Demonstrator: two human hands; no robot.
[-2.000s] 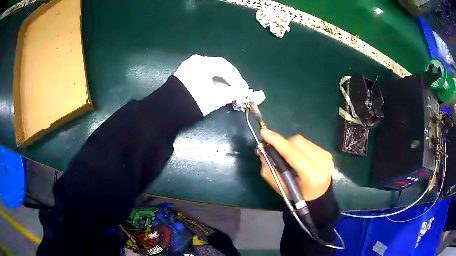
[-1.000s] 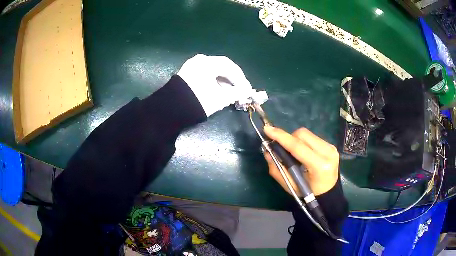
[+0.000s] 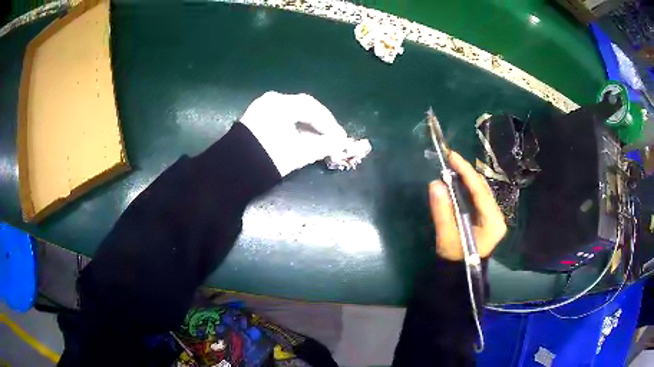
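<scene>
My left hand (image 3: 294, 132), in a white glove, holds a white plastic assembly (image 3: 349, 153) above the dark green bench top, left of centre. The glove hides part of it. My right hand (image 3: 470, 208), bare, holds the soldering iron (image 3: 464, 223) with its tip pointing up and away, apart from the assembly and to its right. A thin pale tube runs along the iron. Faint smoke shows near the tip. I cannot make out any green component in the assembly.
A cardboard tray (image 3: 72, 115) lies at the left. White assemblies (image 3: 380, 39) lie by the worn white strip (image 3: 487, 61). At the right stand the iron stand (image 3: 510, 147), a black box (image 3: 566, 193) with red lights, and a green spool (image 3: 624, 115).
My right hand has moved the iron right, off the assembly, and turned it more upright. My left hand, still holding the assembly, has shifted slightly left and down in the picture.
</scene>
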